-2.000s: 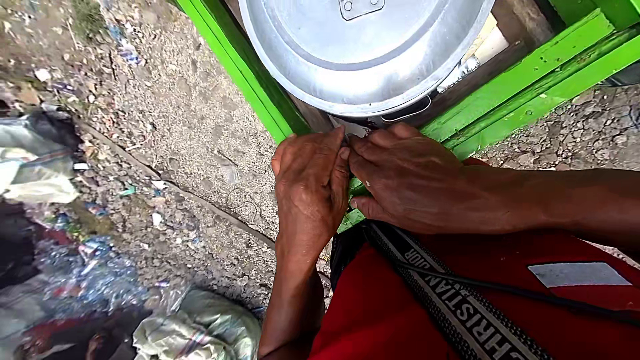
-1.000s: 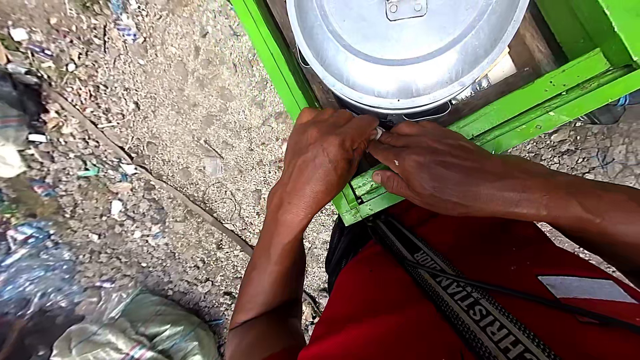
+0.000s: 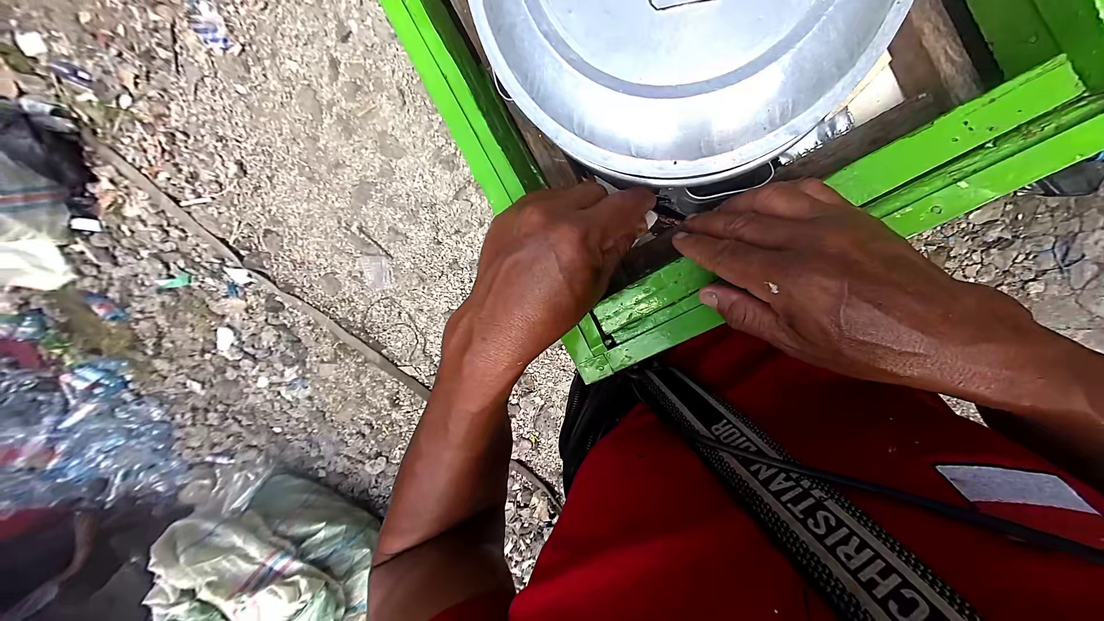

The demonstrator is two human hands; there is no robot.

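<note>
A round metal pot lid (image 3: pixel 690 103) covers a large pot set inside a green-painted wooden frame (image 3: pixel 664 297). Just below its rim, at the frame's corner, is my left hand (image 3: pixel 552 267), fingers curled with a small pale bit showing by the fingertips; what they grip is hidden. My right hand (image 3: pixel 828 276) lies over the green rail, its fingers extended toward the left fingertips beside a wire pot handle (image 3: pixel 733 191). Its thumb is on the rail, and the palm side is out of sight.
Gravelly ground (image 3: pixel 345 155) with scattered litter lies left of the frame. Clear plastic waste (image 3: pixel 103 431) and a pale woven sack (image 3: pixel 267 552) are at the lower left. A patterned strap (image 3: pixel 802 500) and a dark cord cross the red clothing below the frame.
The right hand has shifted from close against the left hand, and its fingers now lie straighter over the rail. More of the frame's corner shows between the hands. The view has moved somewhat.
</note>
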